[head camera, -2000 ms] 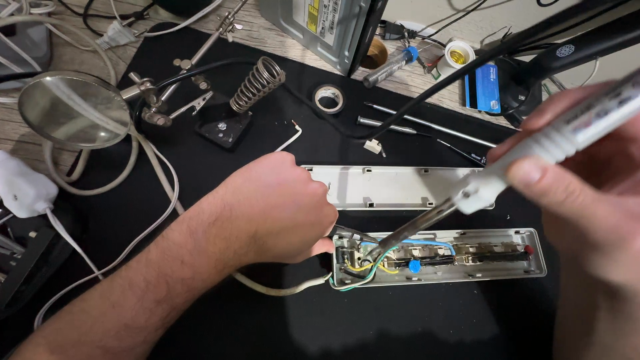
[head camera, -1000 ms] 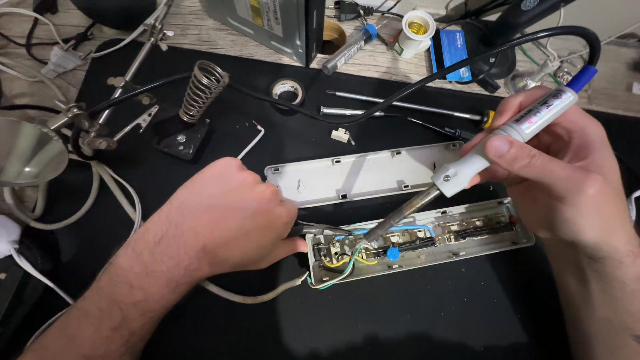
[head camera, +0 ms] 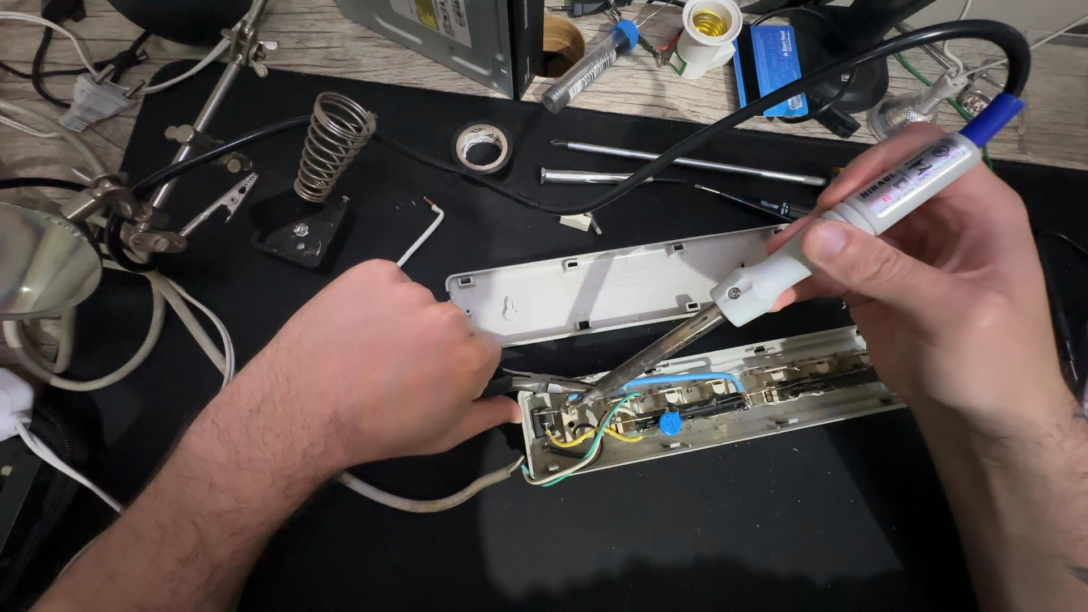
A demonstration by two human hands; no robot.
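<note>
My right hand grips a white Hikari soldering iron. Its metal tip reaches down to the left end of an opened power strip housing, beside the end of a blue wire. My left hand is closed around pliers, whose handles it mostly hides; their jaws lie close to the iron's tip. Yellow and green wires and a blue disc component show in the housing. Behind it lies the white plastic cover, inner side up. Whether the tip touches metal cannot be told.
Behind the cover are a spring iron stand, a tape roll, screwdrivers and a solder tube. Helping hands with a magnifier stand at left. The iron's black cord arches over the mat; a grey cable leaves the housing.
The soldering iron is more raised at its handle end and more of it shows than two seconds ago. Its tip stays at the housing's left part. The camera view has shifted.
</note>
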